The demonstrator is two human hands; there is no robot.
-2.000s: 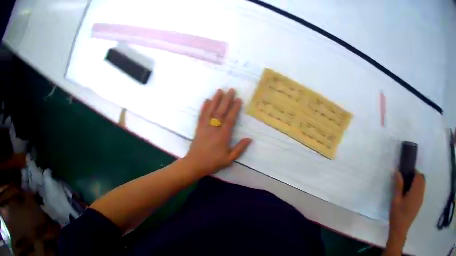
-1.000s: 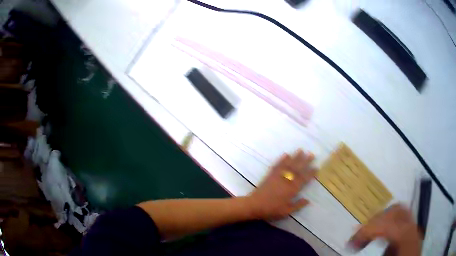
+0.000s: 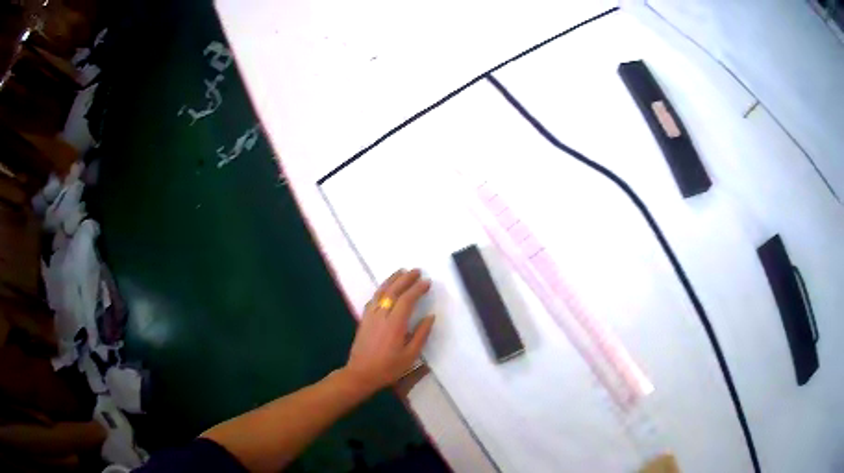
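My left hand (image 3: pixel 390 331), with a yellow ring, lies at the near edge of the white paper pattern piece (image 3: pixel 407 203), fingers slightly apart and holding nothing. A plain dark weight (image 3: pixel 489 303) lies on the paper just right of my hand. The clear grading ruler with pink-red grid (image 3: pixel 566 300) lies flat beyond the weight, touched by no hand. A corner of the yellow-tan card (image 3: pixel 660 464) shows at the bottom edge. My right hand is out of the picture.
A weight with a tan patch (image 3: pixel 665 127) and a weight with a thin raised handle (image 3: pixel 790 309) lie beyond a curved black line. A brown strip (image 3: pixel 413 380) shows at the table edge (image 3: pixel 268 139). White scraps (image 3: pixel 88 282) litter the green floor at left.
The view has swung left along the table. My left hand has moved along the paper's edge, away from the card to beside the plain weight. My right hand has left the picture.
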